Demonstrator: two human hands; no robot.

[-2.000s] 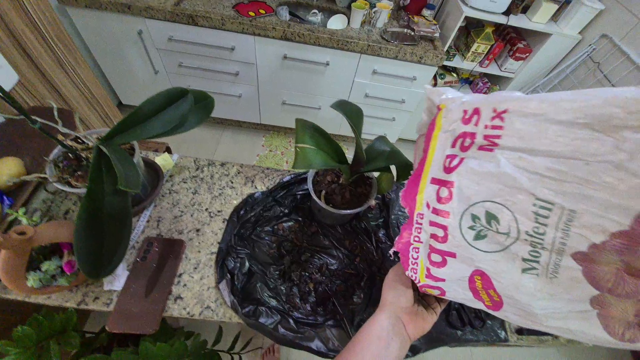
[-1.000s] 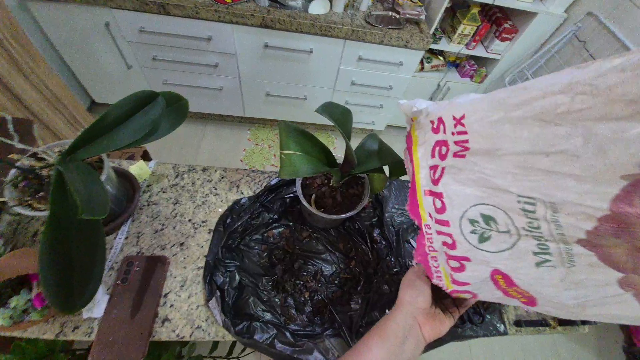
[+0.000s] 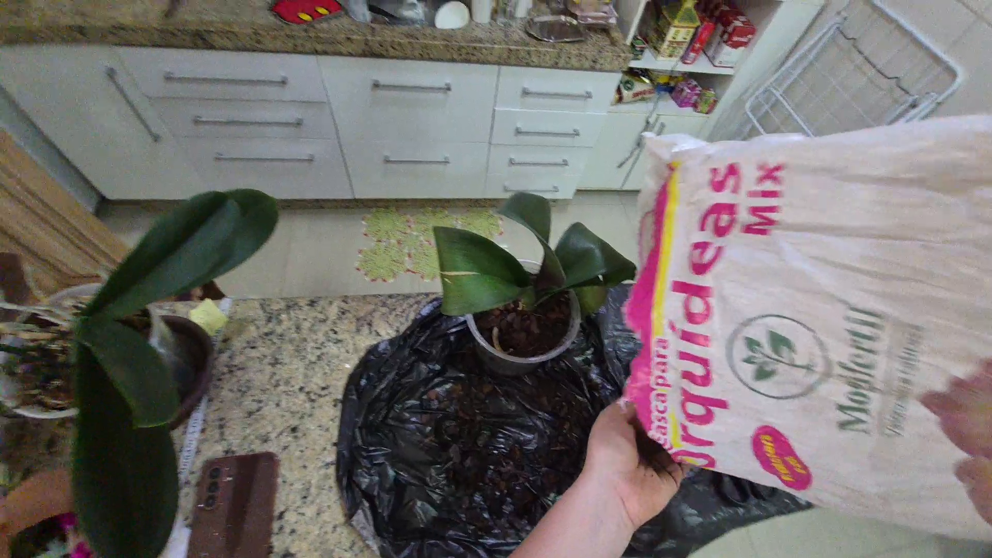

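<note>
My left hand grips the lower corner of a large white bag of orchid bark mix, held up sideways at the right. At the right edge, blurred reddish fingers of my right hand seem to lie against the bag, though blur and the printed picture there make this hard to tell. Left of the bag, a potted orchid with broad green leaves stands in a clear plastic pot filled with bark. Under it a black plastic bag is spread, with loose bark pieces scattered over it.
The speckled granite counter holds another large-leaved orchid at the left and a brown smartphone. Beyond are white drawers, a green crocheted mat on the floor and a white folding drying rack.
The bag of bark mix stays raised in my left hand. The view has shifted somewhat; the orchid pot still stands on the black plastic.
</note>
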